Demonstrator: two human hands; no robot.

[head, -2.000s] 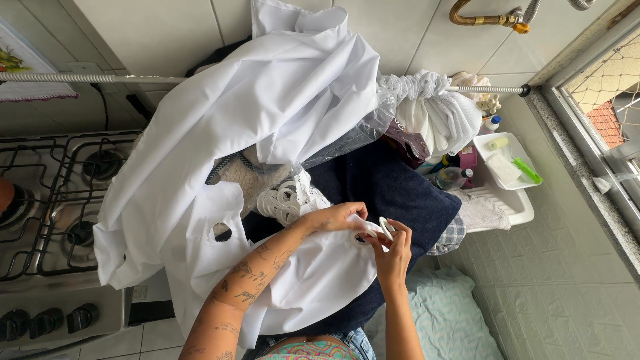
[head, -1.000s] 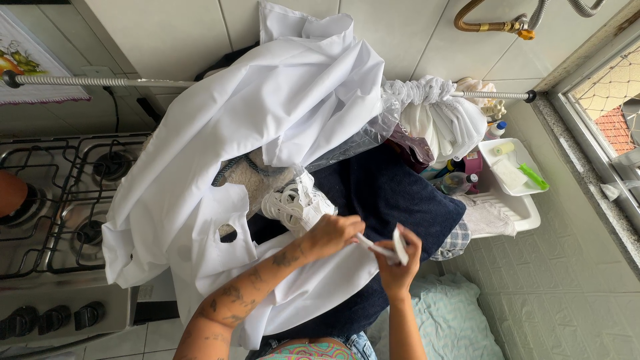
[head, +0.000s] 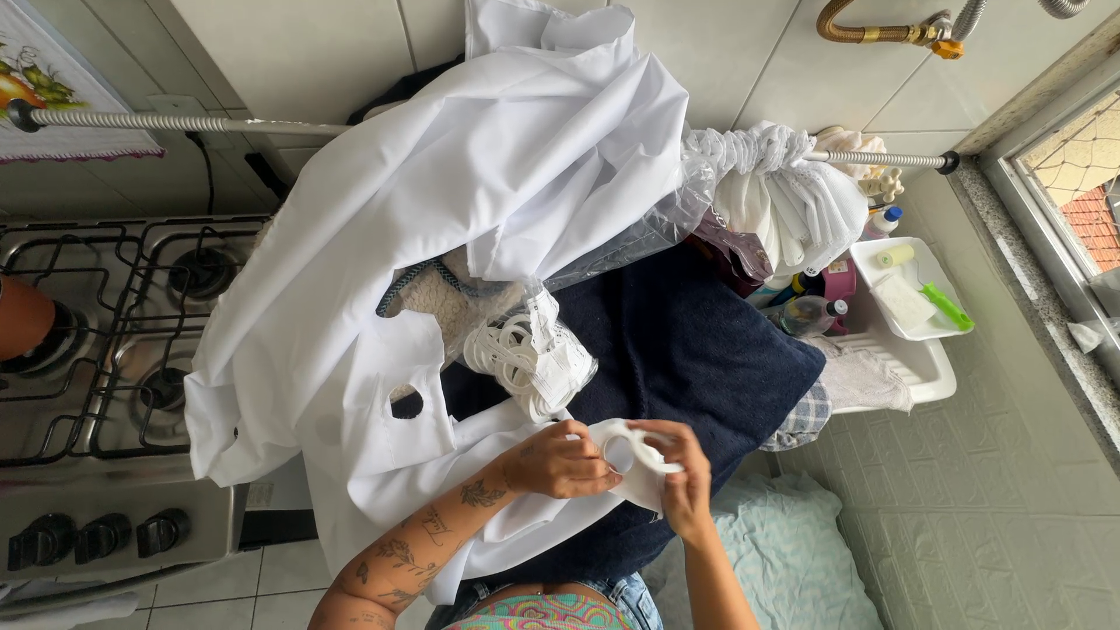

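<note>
A large white cloth [head: 490, 166] lies draped over a dark blue towel [head: 665, 341], with round holes along one edge. My left hand [head: 564, 459] pinches that edge beside a round hole. In my right hand [head: 678, 472] is a white plastic ring [head: 652, 459], held against the cloth at the hole; whether it touches the rim all round is hidden by my fingers. Just above my hands, a clear bag [head: 525, 354] of white rings rests on the towel and cloth. Another hole [head: 406, 402] in the cloth shows to the left.
A gas stove [head: 166, 350] stands at the left. Behind, a spring rod [head: 884, 158] carries gathered white fabric [head: 779, 192]. On the right, a white tray [head: 932, 324] holds a small roller; bottles [head: 809, 317] stand beside it. A light green pillow [head: 787, 542] lies below.
The hands have come closer together. The ring, held tilted in the right hand a second ago, is now at the cloth's hole, and more of the cloth's edge is raised between the hands.
</note>
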